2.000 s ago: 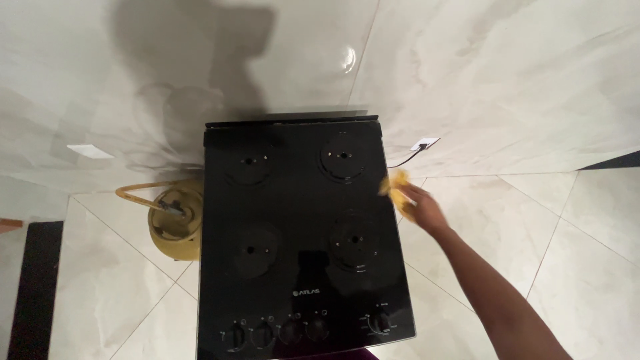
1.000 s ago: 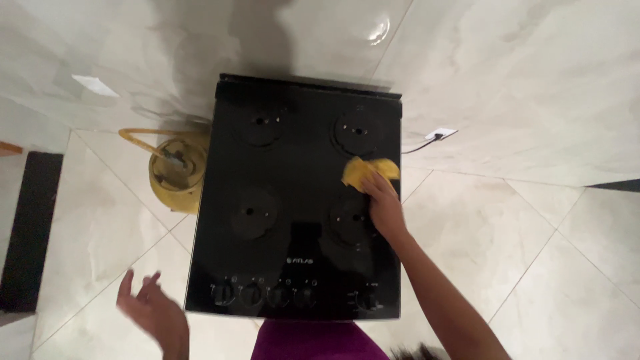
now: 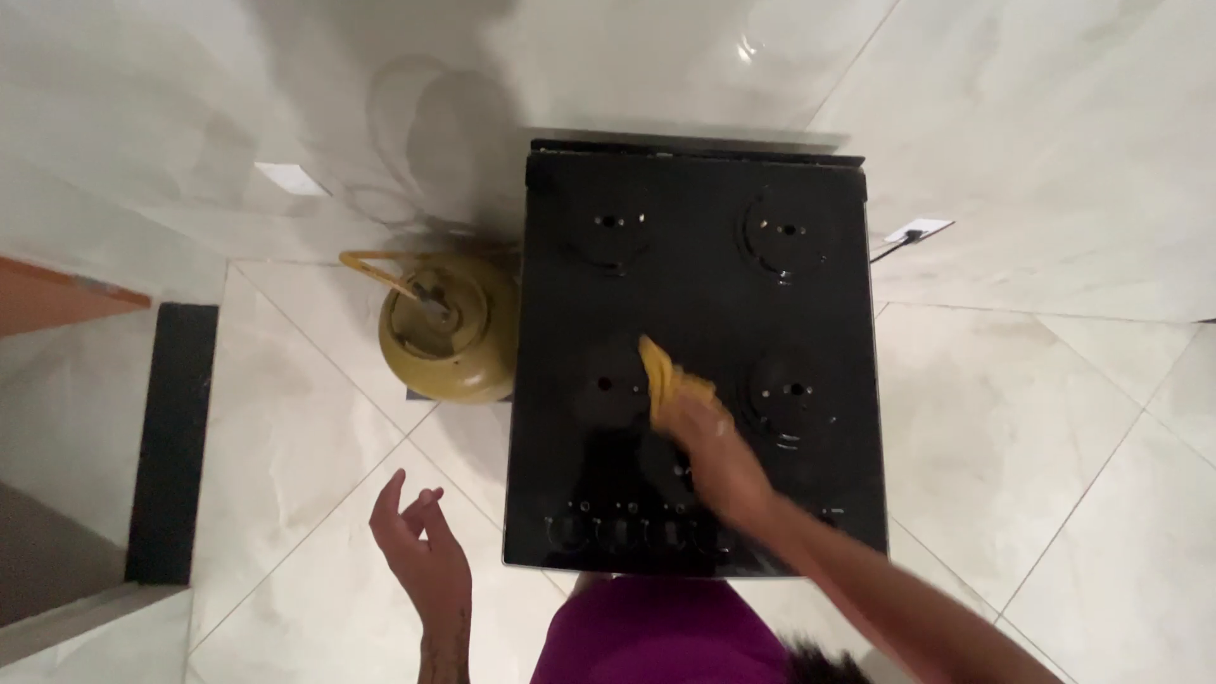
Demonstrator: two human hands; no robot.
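Note:
A black glass-topped gas stove (image 3: 698,313) stands below me, its burner recesses bare and its knobs (image 3: 617,532) along the front edge. My right hand (image 3: 708,451) grips a yellow cloth (image 3: 670,380) on the cooktop, between the two front burner recesses; the hand is slightly blurred and its forearm crosses the front right corner. Off the stove's front left side, my left hand (image 3: 423,541) hangs in the air over the floor, fingers apart and curved, holding nothing.
Left of the stove, close beside it, is a yellowish gas cylinder (image 3: 451,328) with a yellow hose (image 3: 375,269). A black plug sits in a wall outlet (image 3: 919,231) to the right. A wall plate (image 3: 292,179) is at left, above a dark floor strip (image 3: 174,442).
My right hand has moved with the yellow cloth from the stove's right edge to the middle of its front half. My left hand, out of view two seconds ago, shows at the lower left.

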